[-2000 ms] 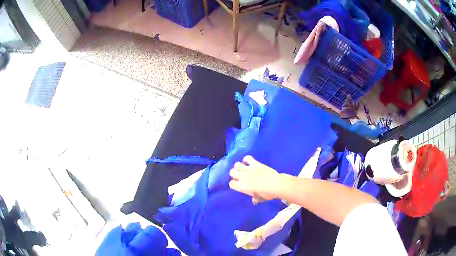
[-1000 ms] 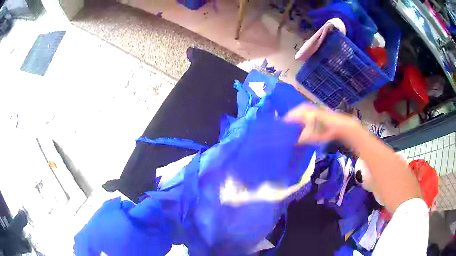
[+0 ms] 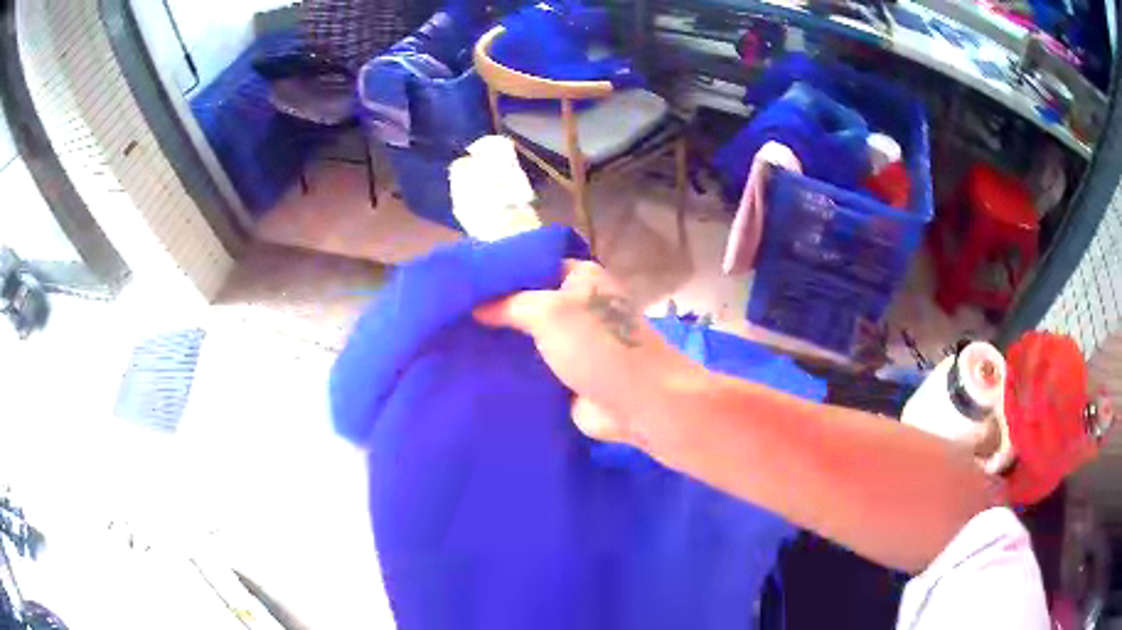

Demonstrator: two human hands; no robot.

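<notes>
My right hand [image 3: 591,338] grips the upper edge of a large bright blue fabric panel [image 3: 492,492] and holds it raised in front of me. The panel hangs down past the bottom of the picture and its top folds over to the left. An off-white piece [image 3: 492,185] sticks up above the fold; I cannot tell how it is held. More blue cloth [image 3: 751,369] lies on the table behind and to the right of my hand. The panel hides most of the table. My left hand is not in the picture.
A white thermal jug [image 3: 954,388] and a red plastic bag [image 3: 1046,412] are at the right. Beyond the table are a blue crate [image 3: 831,271] filled with cloth, a red stool [image 3: 984,234] and a wooden-armed chair [image 3: 591,123]. A tiled pillar stands at the right edge.
My right hand was over the blue pile, then moved right along the cloth. Now it has lifted the blue panel up and to the left. The view has tilted up, showing more floor and chair.
</notes>
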